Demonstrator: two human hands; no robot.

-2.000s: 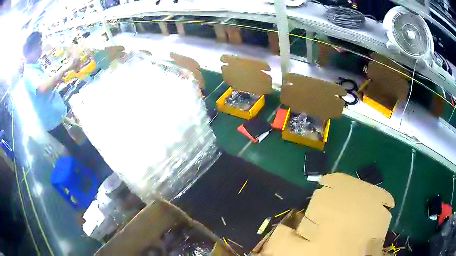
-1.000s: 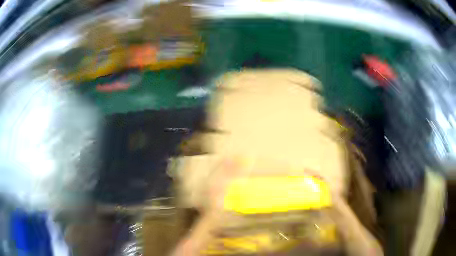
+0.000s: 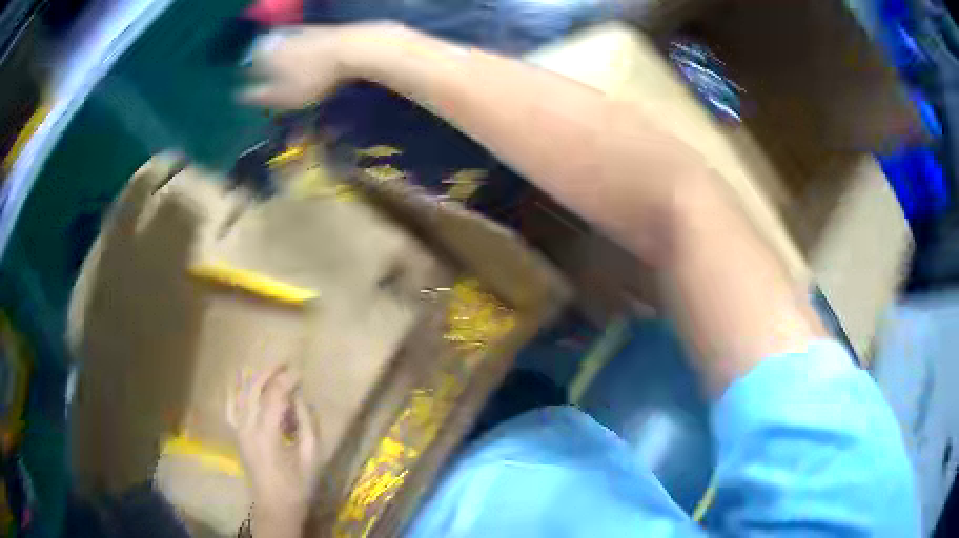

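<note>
The brown mailer box with yellow edge strips lies tilted, lid raised, over the work carton. My left hand rests on the box's brown inside at the lower left, fingers apart, with no separate item seen in it. My right arm reaches across from the right. My right hand is at the upper left, over the green belt, beside a red card and a blurred dark item. Blur hides whether that hand holds anything.
Yellow scraps fill the work carton's near side, and more lie beyond it on the dark surface. A large open carton stands at the right, with shiny clear material near its flap. Blue items show at the far right edge.
The view has swung to the right and down. Both hands were at the box's yellow front edge; my right hand is now away at the belt, while my left is on the box's inside.
</note>
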